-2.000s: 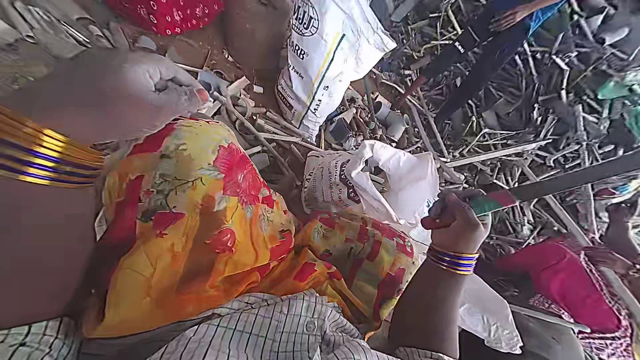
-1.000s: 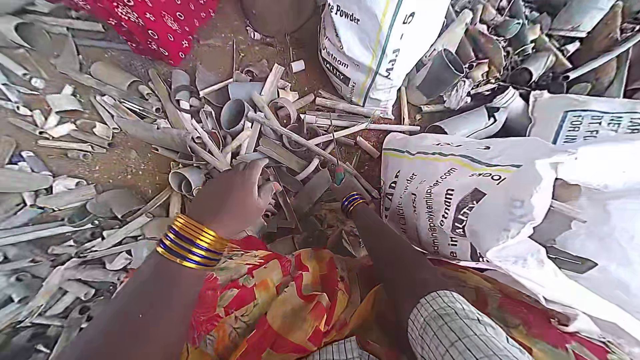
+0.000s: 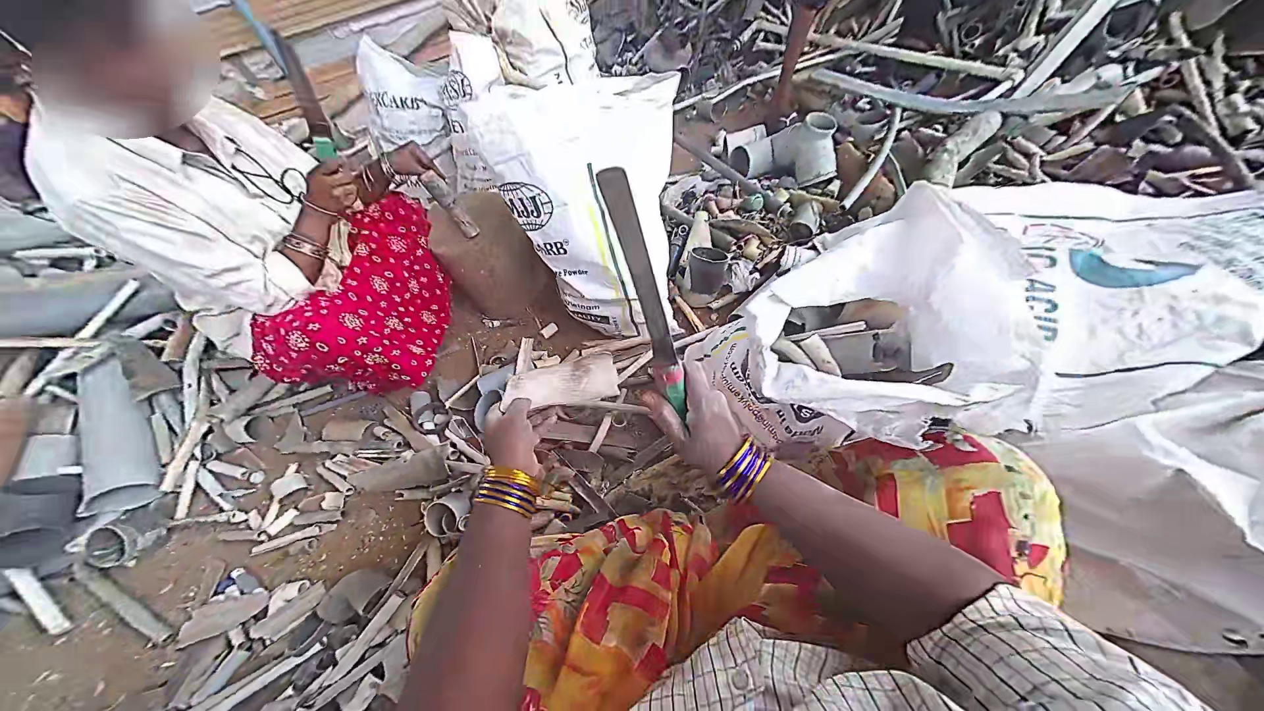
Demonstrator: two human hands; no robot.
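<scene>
My left hand (image 3: 515,436), with gold and purple bangles at the wrist, grips a whitish curved piece of plastic pipe (image 3: 561,383) by its near left end. To its right, my right hand (image 3: 699,415) is closed around the green and red handle of a long machete-like blade (image 3: 634,262), which points up and away. Broken pipe scraps (image 3: 474,444) lie on the ground below and around my hands. An opened white woven sack (image 3: 869,385) with pipe pieces inside lies right of my right hand.
A co-worker in a white shirt and red patterned cloth (image 3: 360,306) sits at the upper left, holding a blade and a pipe piece. Upright white sacks (image 3: 583,197) stand ahead. Pipe scrap is heaped at the upper right (image 3: 987,109); larger grey pipes (image 3: 117,434) lie left.
The view has swung widely. The long blade, out of sight a second ago, now stands raised in my right hand. A whitish pipe piece is now in my left hand.
</scene>
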